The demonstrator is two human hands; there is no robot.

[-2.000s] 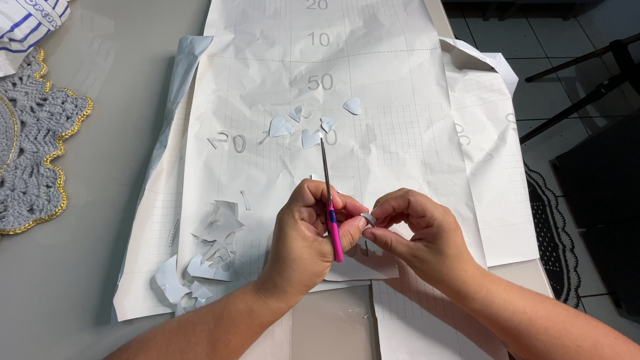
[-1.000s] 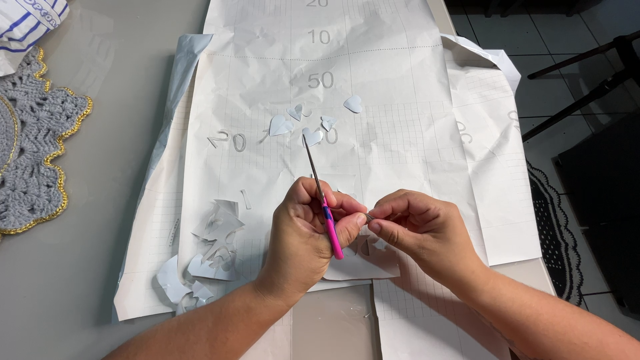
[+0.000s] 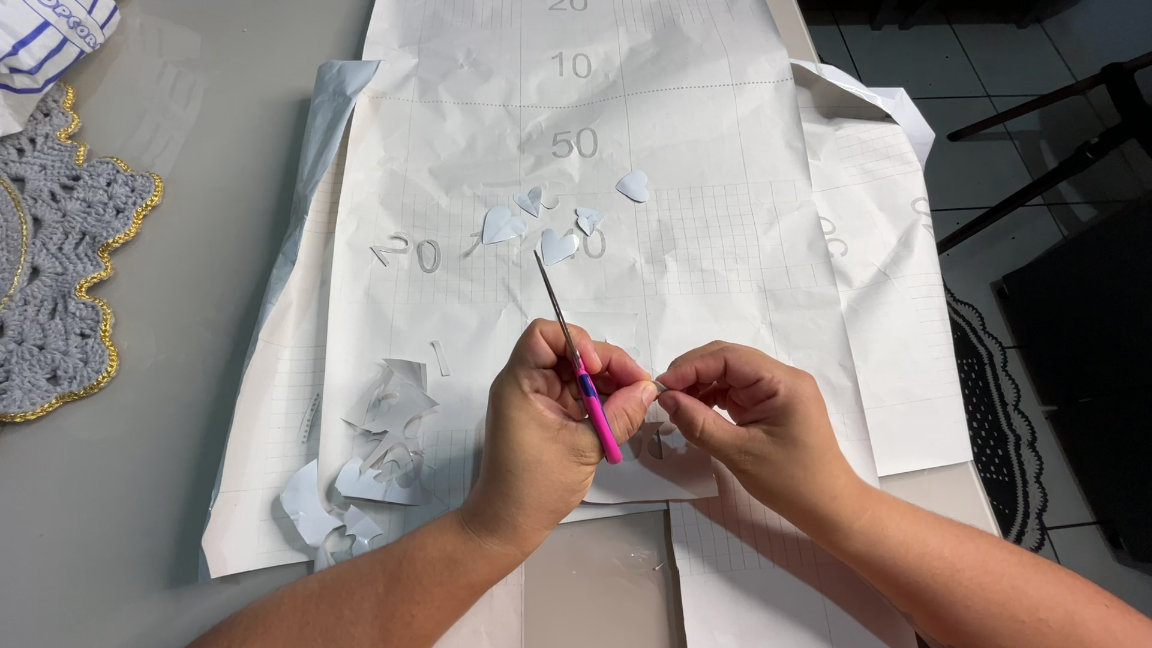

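Pink-handled scissors (image 3: 594, 409) rest in my left hand (image 3: 549, 432), their closed blades pointing away from me. The left thumb and fingertips also pinch a tiny paper piece (image 3: 660, 385). On its other side, my right hand (image 3: 751, 409) pinches the same piece between thumb and forefinger. Beyond the hands, several small paper hearts (image 3: 558, 246) lie on a large printed paper sheet (image 3: 720, 126). Cut-out paper numerals (image 3: 427, 256) sit to their left. Under and between my hands is a paper piece with cut shapes (image 3: 657, 472), partly hidden.
Curled paper scraps (image 3: 391, 396) lie left of my left hand, with more near the sheet's lower left corner. A grey crocheted mat with gold edging (image 3: 90, 225) and a striped bag (image 3: 49, 54) are at the far left. Dark chair legs (image 3: 1044, 180) stand beyond the table's right side.
The scissors in my left hand have tilted, their tips swinging to the left. Both hands stay close together at the small paper piece.
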